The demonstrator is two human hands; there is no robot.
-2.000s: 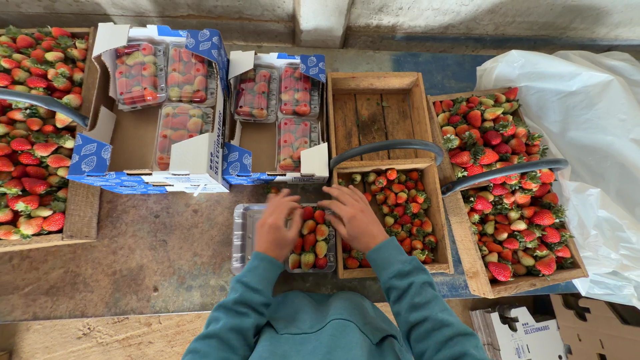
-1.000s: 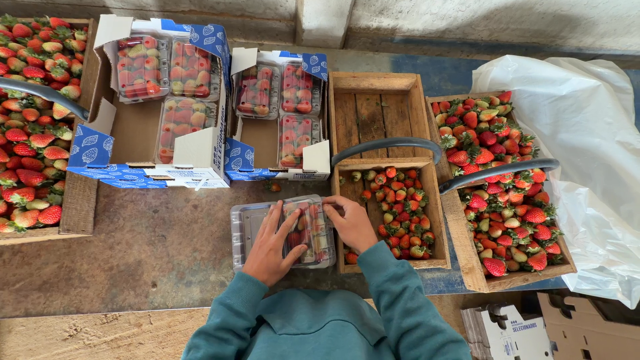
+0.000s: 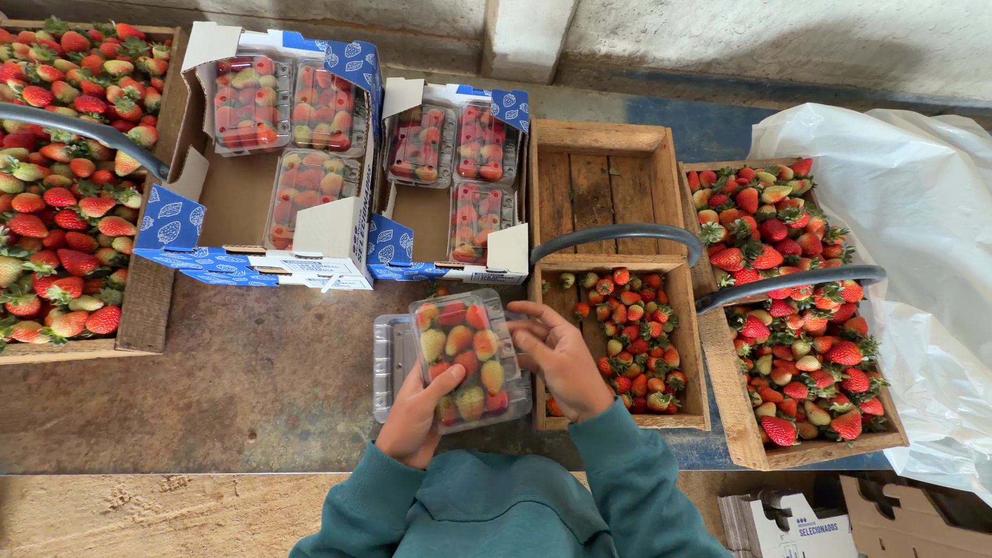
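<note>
My left hand (image 3: 418, 411) holds a clear plastic clamshell of strawberries (image 3: 465, 360) by its lower left side, thumb on top; its lid lies over the berries. Right of it, my right hand (image 3: 562, 360) is raised with fingers apart, its fingertips close to the clamshell's right edge; whether they touch is unclear. Beneath the held pack, partly hidden, clear plastic packaging (image 3: 391, 368) rests on the table. Right of my hands, small strawberries lie in a handled wooden crate (image 3: 701, 372), whose far compartment holds no fruit. Two cardboard boxes (image 3: 322, 267) (image 3: 442, 271) beyond hold several filled clamshells.
A wooden crate heaped with strawberries (image 3: 147, 310) stands at the left, another (image 3: 725, 395) at the right, both with dark handles. White plastic sheeting (image 3: 914, 232) lies at the far right. Folded cardboard (image 3: 806, 527) is below the table's near edge. A concrete wall (image 3: 775, 46) runs behind.
Two seconds ago both hands were over the strawberries in the container; one second ago they lay on its closed lid. Now my left hand holds the pack tilted, and my right hand is off the lid.
</note>
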